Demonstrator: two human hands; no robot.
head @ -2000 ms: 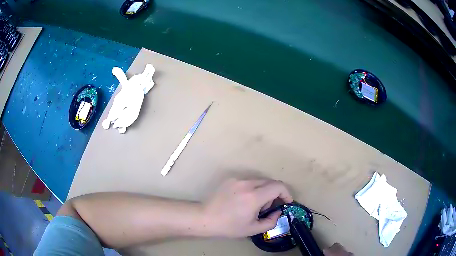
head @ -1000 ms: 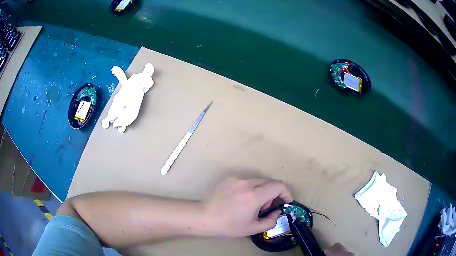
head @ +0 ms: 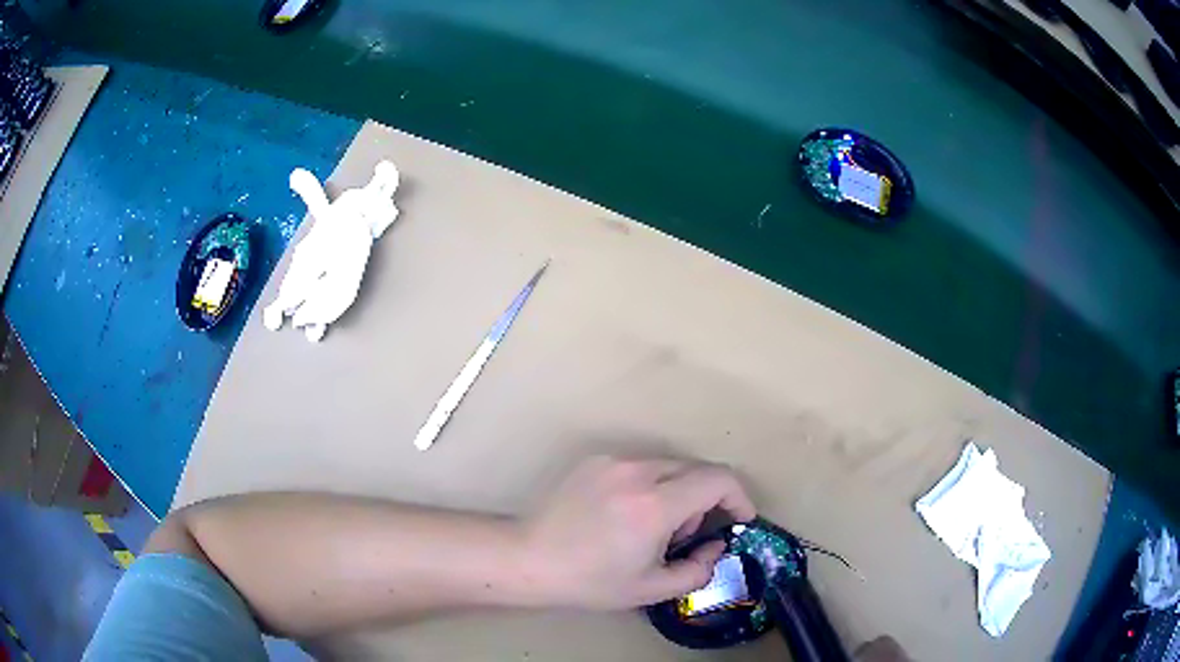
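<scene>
An open black half-shell [head: 673, 626] lies on the tan mat at the bottom, with a green circuit board [head: 773, 554] and a white battery with a yellow edge [head: 710, 588] inside. A thin dark wire sticks out to its right. My bare left hand [head: 654, 533] grips the shell's upper left edge and a dark piece there. A thick black pen-like tool [head: 809, 621] reaches into the shell at the board; its tip is not clear. My right hand [head: 883, 649] is mostly cut off by the bottom edge beside the tool, so its grip is hidden.
White-handled tweezers or knife [head: 469, 375] and a white limbed cloth or glove [head: 333, 259] lie on the mat. A crumpled white cloth [head: 990, 537] lies right. Another open shell [head: 214, 273] sits left on the bench. The green belt [head: 621, 117] carries open shells [head: 855, 177].
The belt shells have moved left, and a dark one has appeared at the right edge. The black tool's end has shifted slightly right and down in the shell. My left hand has hardly moved.
</scene>
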